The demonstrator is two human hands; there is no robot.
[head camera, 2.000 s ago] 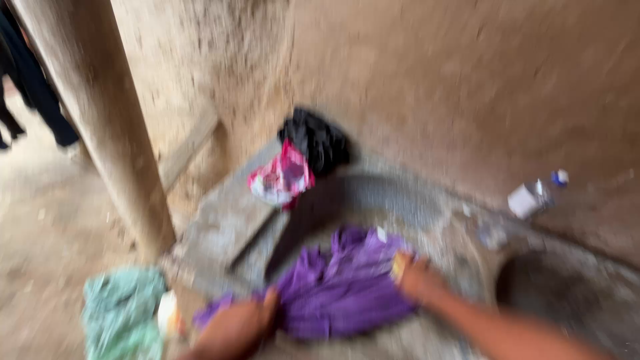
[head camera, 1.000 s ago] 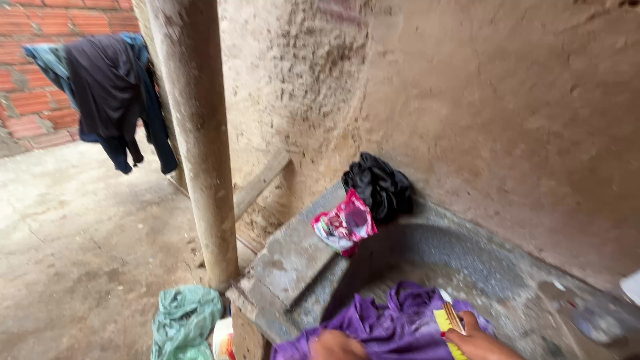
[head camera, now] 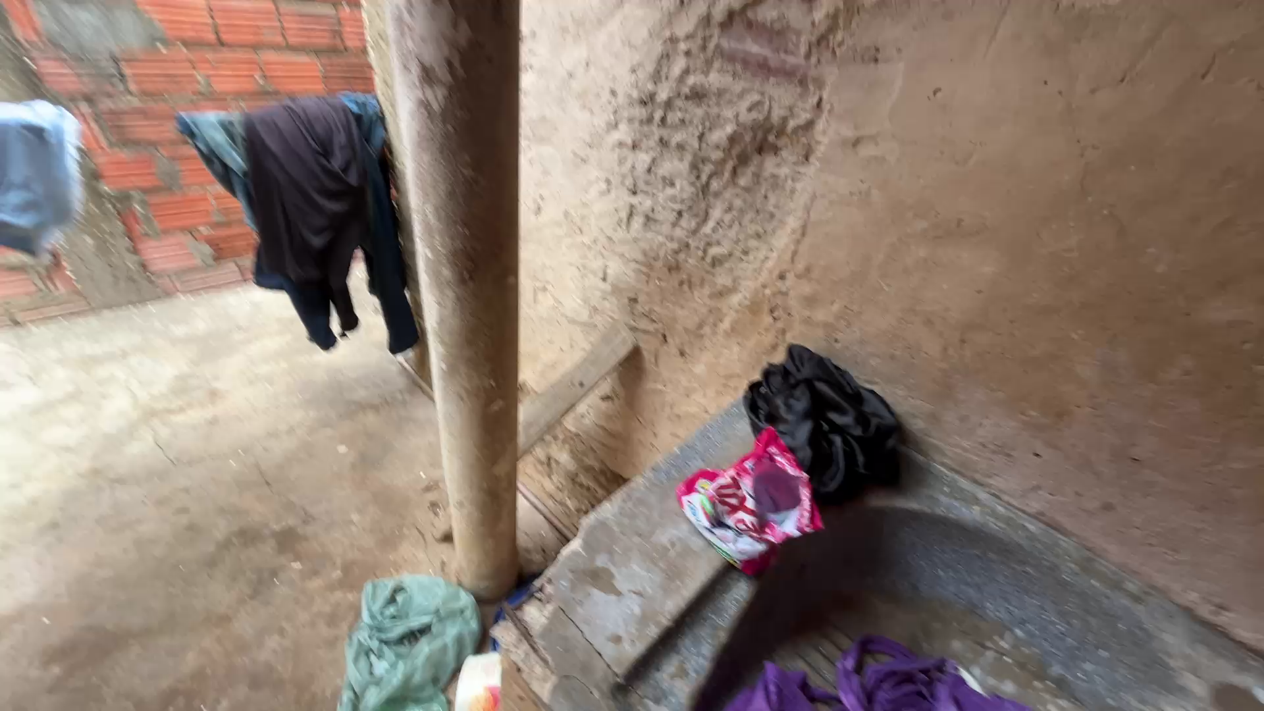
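Neither my left hand nor my right hand shows in the head view now. A wet-looking purple cloth (head camera: pixel 889 681) lies in the stone wash basin (head camera: pixel 1047 563), cut off by the bottom edge. On the basin's left ledge sits an opened pink and white plastic packet (head camera: pixel 750 499) bearing writing. Right behind it, in the corner against the wall, a bunched black cloth (head camera: pixel 825 420) rests. What my hands hold or touch is hidden below the frame.
A round concrete post (head camera: pixel 464 296) stands left of the basin. By its foot lie a green plastic bag (head camera: pixel 410 642) and a whitish container (head camera: pixel 480 681). Dark clothes (head camera: pixel 306 197) and a light blue garment (head camera: pixel 38 178) hang near the brick wall (head camera: pixel 188 148). A plank (head camera: pixel 578 385) leans at the plastered wall.
The view has swung left and up. Both hands, seen earlier on the purple cloth, the right one with a yellow-and-tan brush-like thing, are out of the frame now.
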